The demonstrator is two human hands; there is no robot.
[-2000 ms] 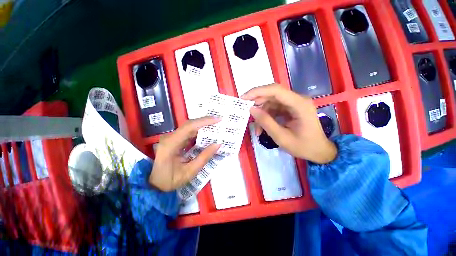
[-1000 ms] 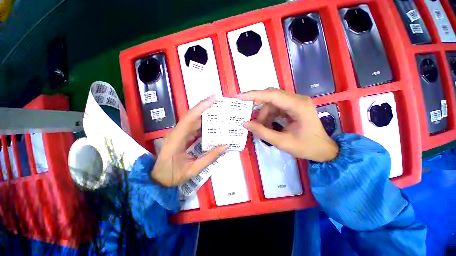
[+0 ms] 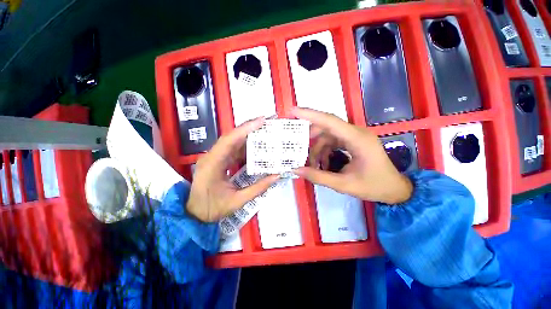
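Note:
A white label strip (image 3: 278,145) with rows of small dark print is stretched between my hands above the phones. My left hand (image 3: 220,175) grips its left side, thumb at the lower edge. My right hand (image 3: 356,158) holds its right side, thumb and forefinger at the lower and upper corners. More strip (image 3: 238,211) hangs below my left hand. The red phone tray (image 3: 356,131) holds white phones (image 3: 317,78) and dark phones (image 3: 386,84). The dark phone at the far left (image 3: 196,114) bears two labels. A white phone beside it (image 3: 249,78) has a label at its camera.
A white label roll (image 3: 109,190) lies left of the tray, with a strip loop (image 3: 136,139) beside it. Another red tray (image 3: 509,127) with labelled phones adjoins at the right. A further red tray (image 3: 72,223) and a pale rail (image 3: 51,133) are at the left.
My right hand has shifted its grip, its thumb now lower at the strip's bottom edge. The held strip is now level and faces me squarely. The view has shifted slightly.

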